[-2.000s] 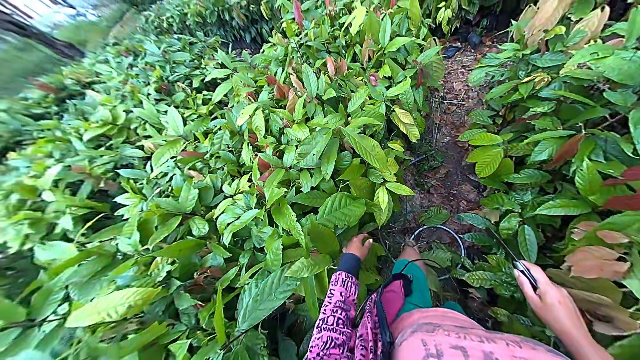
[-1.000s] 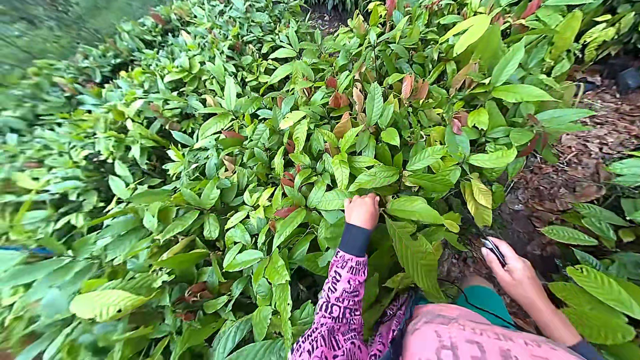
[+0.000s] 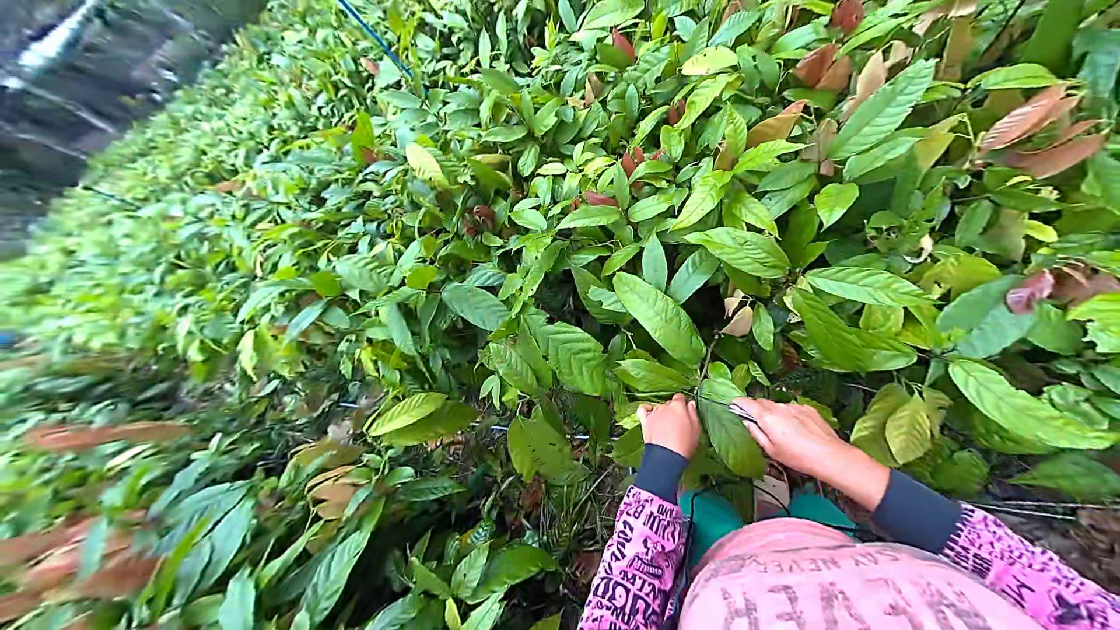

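Low in the head view, my left hand (image 3: 671,426) is closed at a thin plant stem (image 3: 707,360) among broad green leaves. Just to its right, my right hand (image 3: 785,431) holds a small dark thin tool (image 3: 742,411), whose tip points toward the left hand; its kind cannot be told. A large green leaf (image 3: 731,431) hangs between the two hands. What lies inside the left fist is hidden.
Dense leafy young plants (image 3: 525,219) surround both hands, some with reddish-brown leaves (image 3: 1032,136). A blue cord (image 3: 376,37) runs at the top left. Pale strings (image 3: 1032,509) cross near the ground at the right.
The view has swung strongly. My right hand, earlier apart at the right with the dark tool, has come close beside my left hand at the foliage.
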